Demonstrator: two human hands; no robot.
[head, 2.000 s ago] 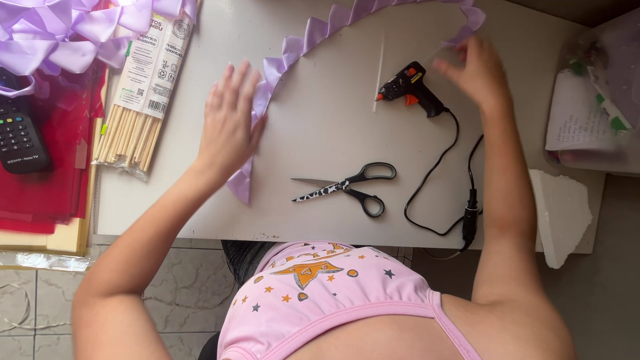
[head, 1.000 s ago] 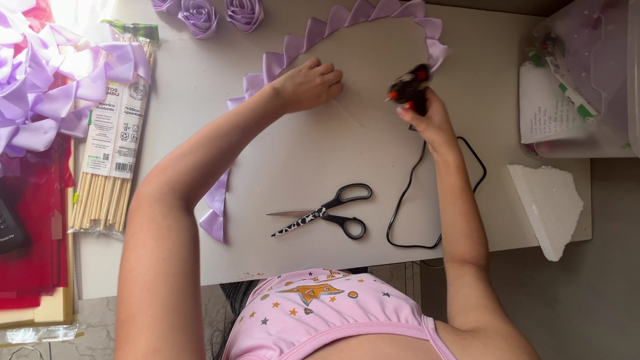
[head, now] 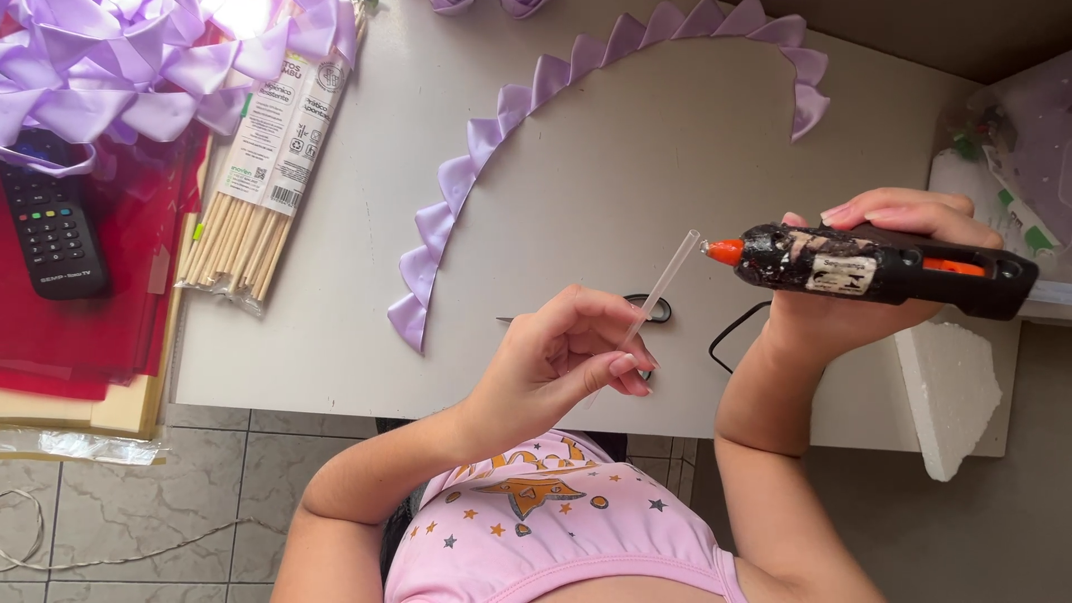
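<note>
My left hand (head: 578,352) pinches a thin translucent stick (head: 672,272) near the table's front edge, its upper end close to the orange nozzle of a black hot glue gun (head: 846,264). Around the glue gun's body my right hand (head: 888,222) is closed, holding it level with the nozzle pointing left. A strip of folded lilac satin ribbon points (head: 484,142) curves in an arch over the table beyond both hands. Scissors (head: 662,308) lie largely hidden behind my left hand, with part of a handle and a blade tip showing.
On the left are a heap of lilac ribbon (head: 134,67), a packet of bamboo sticks (head: 260,159), a remote control (head: 54,234) and red sheets (head: 134,293). At right, a white foam piece (head: 950,385) overhangs the table edge, near a clear plastic container (head: 1022,151). A black cord (head: 729,335) lies behind my right arm.
My left hand has left the ribbon strip and come toward my body, now holding the translucent stick. The glue gun, lying on the table two seconds ago, is raised in my right hand.
</note>
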